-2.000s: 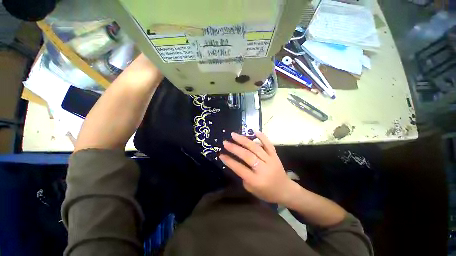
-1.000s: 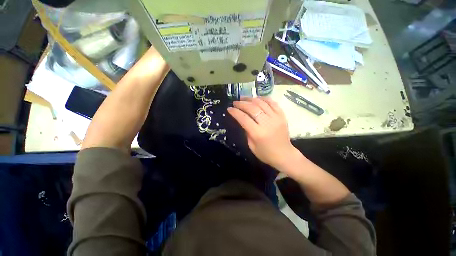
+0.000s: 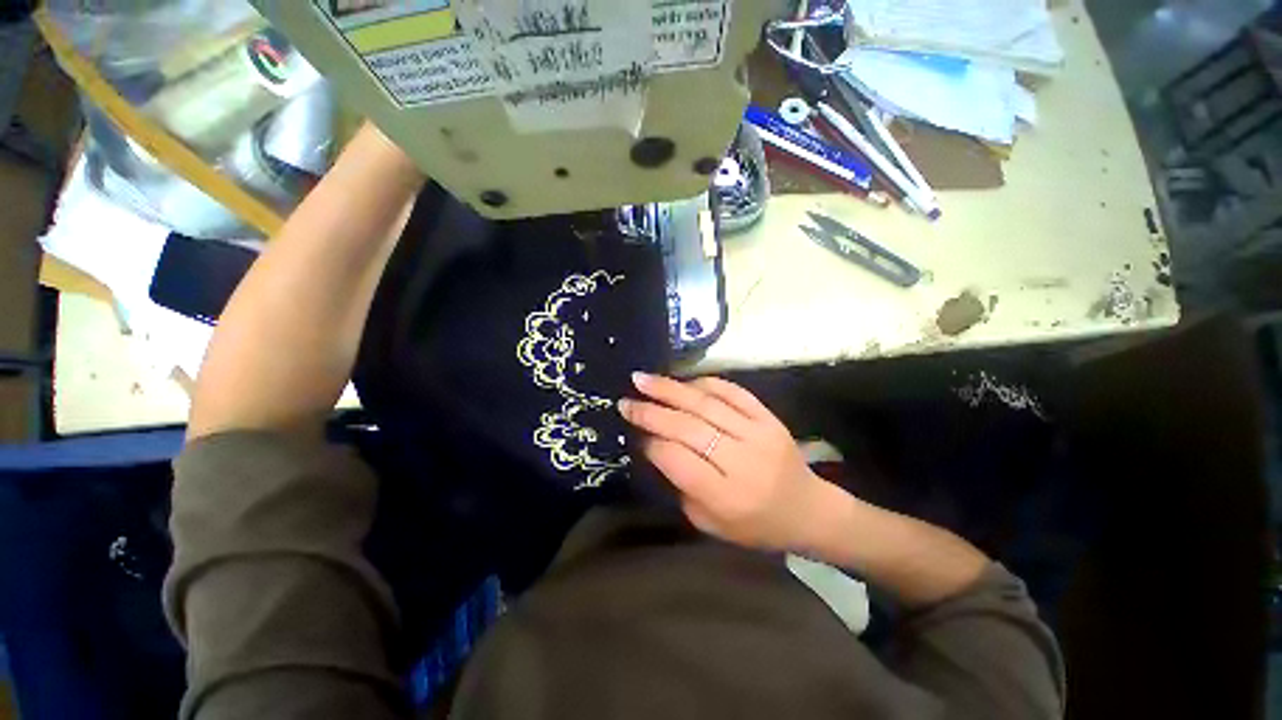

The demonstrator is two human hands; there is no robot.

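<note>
The black garment piece with pale scroll embroidery (image 3: 485, 338) lies under the sewing machine head (image 3: 562, 134) and hangs down to my lap. My right hand (image 3: 724, 457), with a ring, holds the cloth's right edge just in front of the bright needle plate (image 3: 693, 274). The fingertips lie on top of the cloth; the thumb is hidden. My left forearm reaches up to the machine; my left hand is hidden behind the head. The presser foot area is partly covered by the head, and the needle cannot be made out.
Grey thread snips (image 3: 860, 248) lie on the table right of the plate. Pens (image 3: 865, 155), a bobbin (image 3: 794, 108) and papers (image 3: 956, 49) lie beyond. At left are a smartphone (image 3: 201, 277), a wooden bar (image 3: 155, 120) and plastic-wrapped cones (image 3: 267, 106).
My right hand has moved back from beside the presser foot towards me. The embroidered cloth has shifted towards me, baring more of the needle plate. The left forearm is slightly lower and further left in view.
</note>
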